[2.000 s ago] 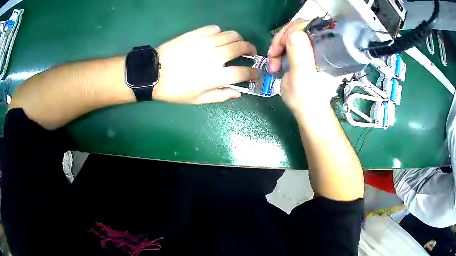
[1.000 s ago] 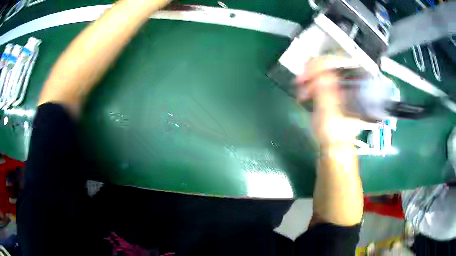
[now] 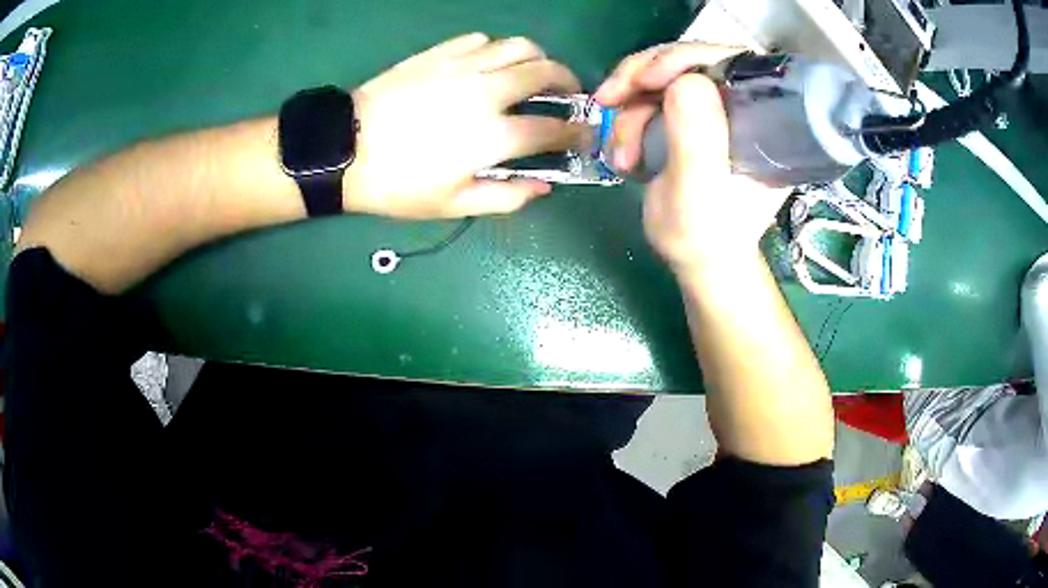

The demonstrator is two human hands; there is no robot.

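Observation:
My left hand [image 3: 460, 132] lies over a white plastic housing [image 3: 565, 175], its fingers holding the housing against the green bench. The housing's blue strip [image 3: 602, 129] shows at its right end. My right hand [image 3: 690, 149] is closed around a grey electric screwdriver [image 3: 787, 121], with the nose pointing left at the blue end. The bit tip is hidden by my fingers. A dark thin wire runs from under my left hand to a small white disc [image 3: 385, 262] on the bench.
Stacked housings with blue ends [image 3: 856, 241] lie right of my right wrist. A silver-white metal box [image 3: 793, 35] stands behind the screwdriver. More housings [image 3: 17, 98] lie at the far left. A coiled black cord [image 3: 977, 109] runs up at right. A person's sleeve [image 3: 988, 448] shows at lower right.
One second ago my left arm reached up out of view and the screwdriver was near the metal box. Now both hands are at a housing in the middle, and a wired disc shows.

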